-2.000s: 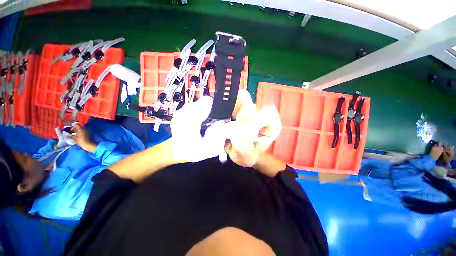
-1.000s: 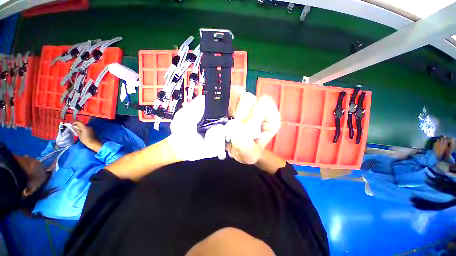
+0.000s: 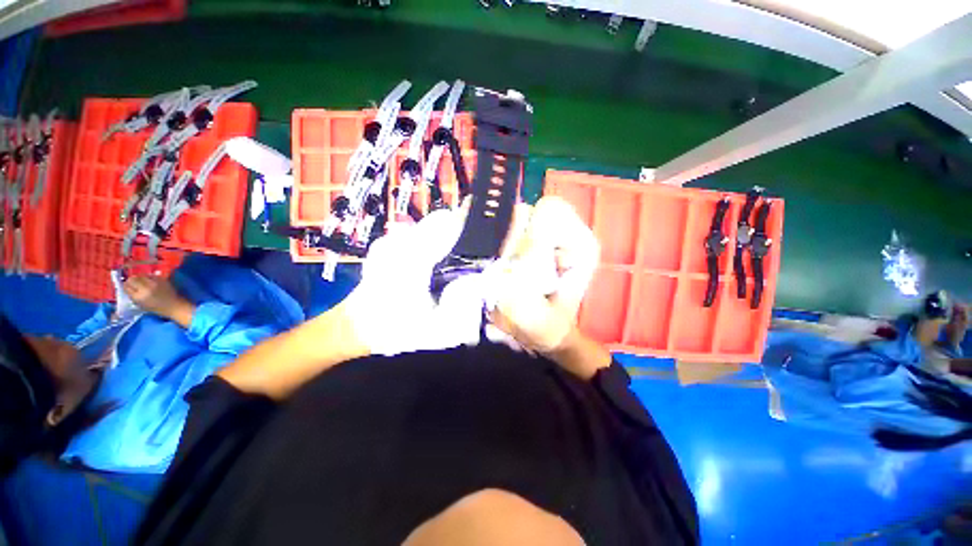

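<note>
A wristwatch with a black strap (image 3: 492, 192) stands up from between my hands, its buckle end pointing away from me and a row of holes along the band. My left hand (image 3: 410, 286), in a white glove, holds the watch near its head. My right hand (image 3: 546, 275) is closed at the watch's right side, overexposed; a white piece seems to be in its fingers, but its edges are washed out. The watch head is mostly hidden between the hands.
Behind my hands an orange-red tray (image 3: 311, 160) holds pale-strap watches. A tray on the right (image 3: 613, 229) holds three black watches. More loaded trays lie left (image 3: 96, 160), with a white bundle (image 3: 259, 160) between. A white support (image 3: 789, 128) crosses the upper right. People in blue sit at both sides.
The strap swung left and upright, then back to the right, and now leans slightly right. Both hands have stayed on the watch.
</note>
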